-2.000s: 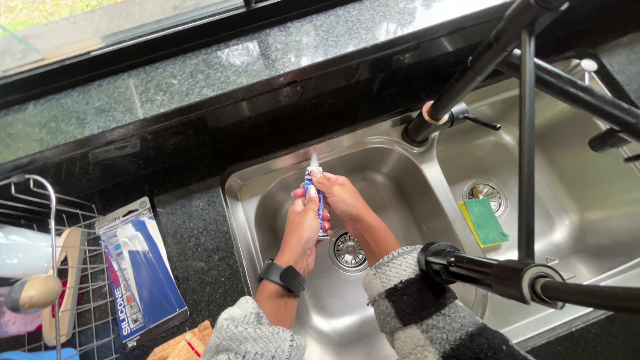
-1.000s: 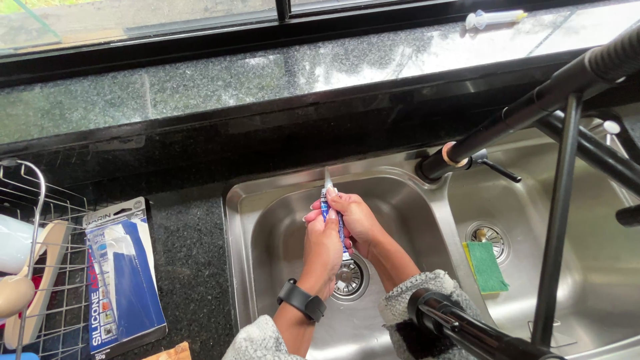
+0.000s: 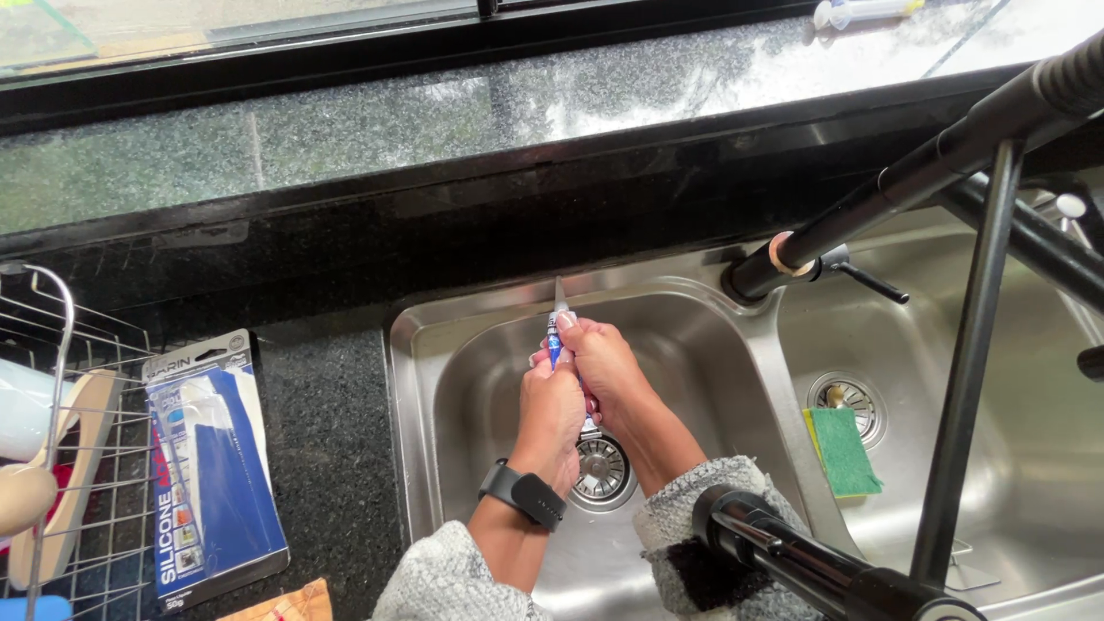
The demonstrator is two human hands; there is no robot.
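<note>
Both my hands are closed around a blue and white silicone sealant tube point(image 3: 555, 343) with a tapered nozzle. My left hand point(image 3: 552, 405), with a dark watch at the wrist, grips its lower part. My right hand point(image 3: 608, 366) wraps the tube from the right, its thumb near the collar. The nozzle point(image 3: 561, 295) points away from me, its tip at the back rim of the stainless steel sink point(image 3: 483, 306). Whether the tip touches the rim or the joint behind it I cannot tell. Fingers hide much of the tube, and its crimped end shows above the drain strainer point(image 3: 601, 473).
A black faucet point(image 3: 906, 185) rises at the right. A green and yellow sponge point(image 3: 845, 453) lies by the right basin's drain. An opened silicone package point(image 3: 216, 474) lies left, beside a wire dish rack point(image 3: 108, 431). A syringe point(image 3: 867, 12) rests on the sill; an orange cloth point(image 3: 289, 604) is near the bottom.
The view has shifted. Both hands stay closed around the tube, its nozzle still at the sink's back rim.
</note>
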